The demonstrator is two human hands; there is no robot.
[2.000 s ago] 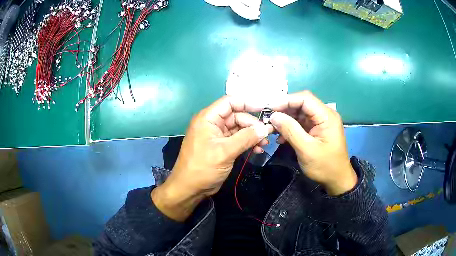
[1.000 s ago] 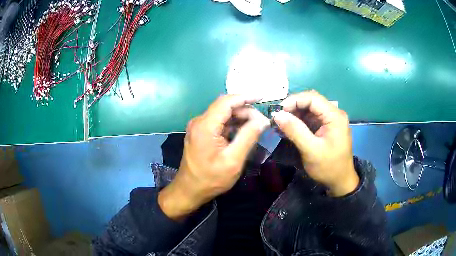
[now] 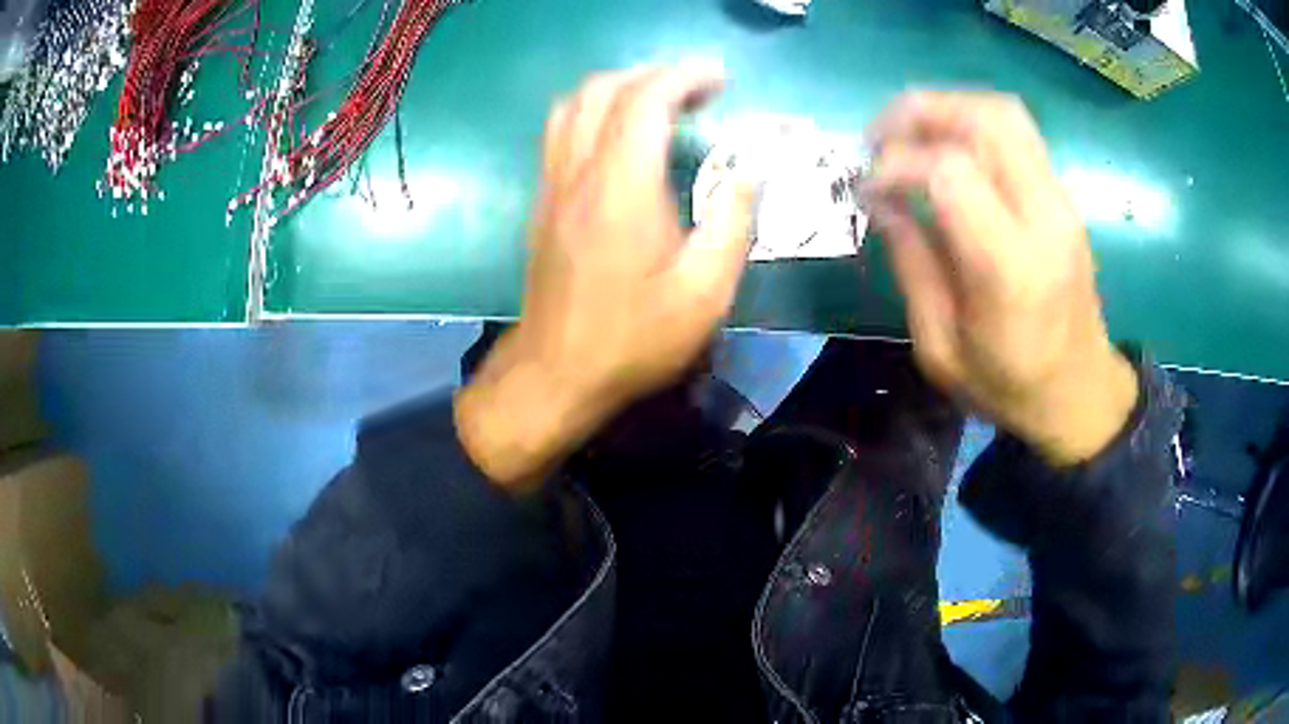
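The white plastic housing (image 3: 799,191) lies on the green table near its front edge, its straight edge towards me. My left hand (image 3: 629,241) is over the housing's left side, blurred, with thumb and fingers apart and nothing visible in it. My right hand (image 3: 997,255) is at the housing's right side, blurred, with fingers curled and fingertips near its edge. Whether my right hand holds the small component cannot be told.
Bundles of red lead wires (image 3: 361,113) lie at the left of the green table (image 3: 424,283), beside the seam. A silver and yellowish screw feeder (image 3: 1110,43) stands at the back right. Cardboard boxes (image 3: 50,523) are on the floor at lower left.
My hands have moved apart and forward from the front edge to either side of the housing. The small dark component held between them no longer shows. The whole view has shifted.
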